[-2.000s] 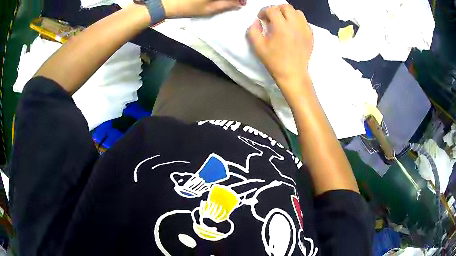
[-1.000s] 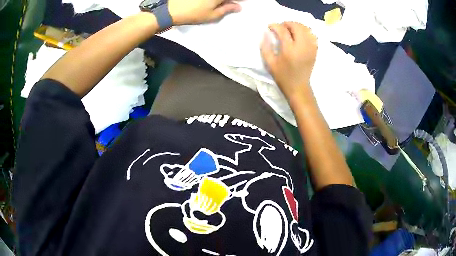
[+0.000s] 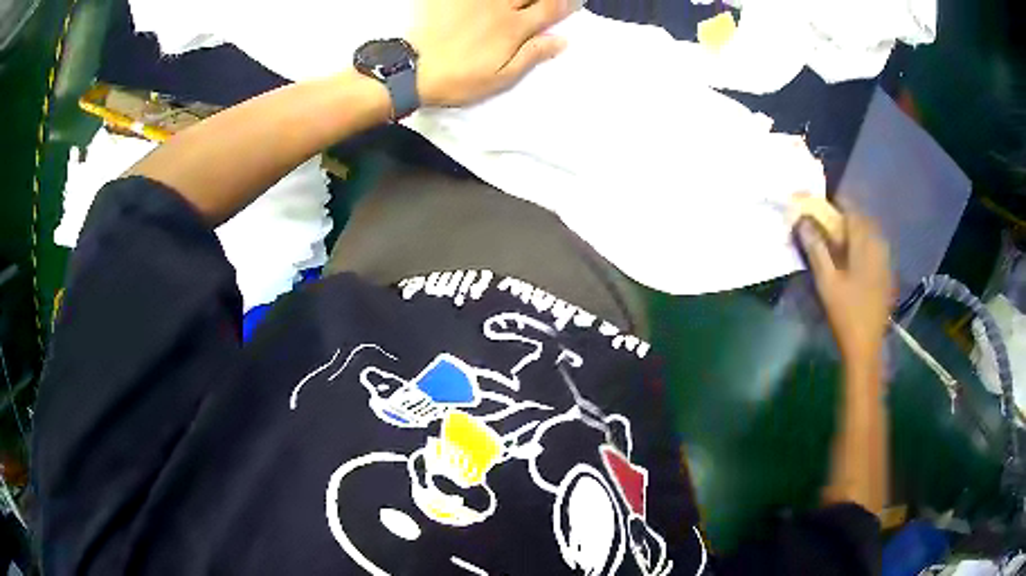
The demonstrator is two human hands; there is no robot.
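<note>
A white garment piece [image 3: 675, 169] lies spread over the dark padded surface, its rounded edge hanging towards me. My left hand [image 3: 478, 51] rests on its upper left part, palm down, thumb apart from the fingers; some fingertips are near the top edge of the picture. My right hand [image 3: 849, 264] is blurred, with fingers curled, at the garment's right end beside a small pale yellow piece [image 3: 812, 214]. It covers the place of the steam iron, which is hidden; whether it grips the iron cannot be told. A pale cord [image 3: 928, 354] shows past my right wrist.
A grey flat sheet [image 3: 906, 180] lies at the right. A ribbed hose [image 3: 984, 321] curves beyond it. More white cloth [image 3: 844, 39] with a tan piece [image 3: 717, 30] is at the top right. A white pile [image 3: 281, 225] stands at the left by a yellow frame [image 3: 124, 116].
My right hand has moved right and down from the middle of the garment to the iron's place. My left hand has shifted slightly right on the cloth. The garment's near edge now looks smoother.
</note>
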